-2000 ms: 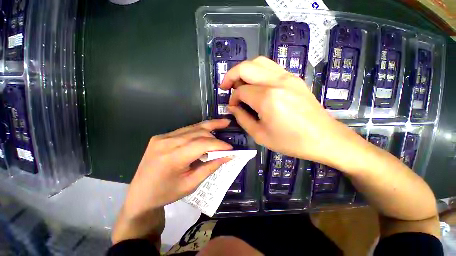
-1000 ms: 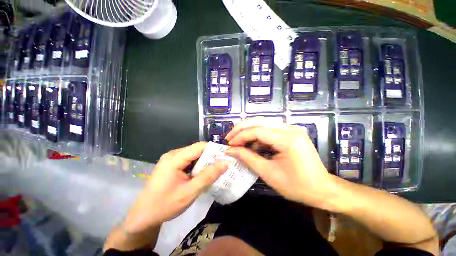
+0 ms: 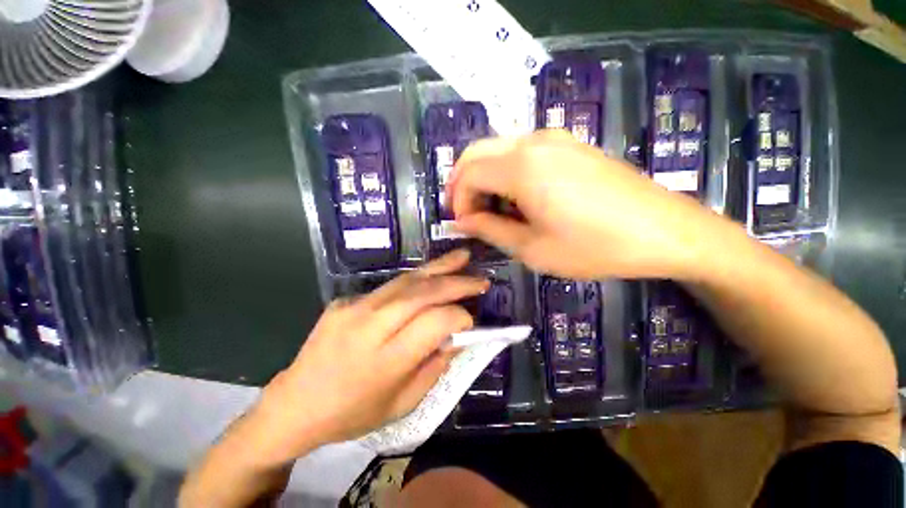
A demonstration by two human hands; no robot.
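The clear blister tray holds dark purple phone cases in two rows; one case at its upper left shows printed patches and a white block. My right hand is over the second case of the far row, fingertips bent down near its white block; whether a label is between them cannot be told. My left hand is below it, holding the printed label strip between thumb and fingers, with its index and middle fingers stretched over the tray's middle.
Another label strip lies across the tray's far edge. A white desk fan stands at the upper left. Stacked trays with dark cases lie at the left. A brown board runs along the far right.
My right hand has moved from the label strip to the second case in the far row. My left hand has spread its fingers and keeps the strip. The view has shifted.
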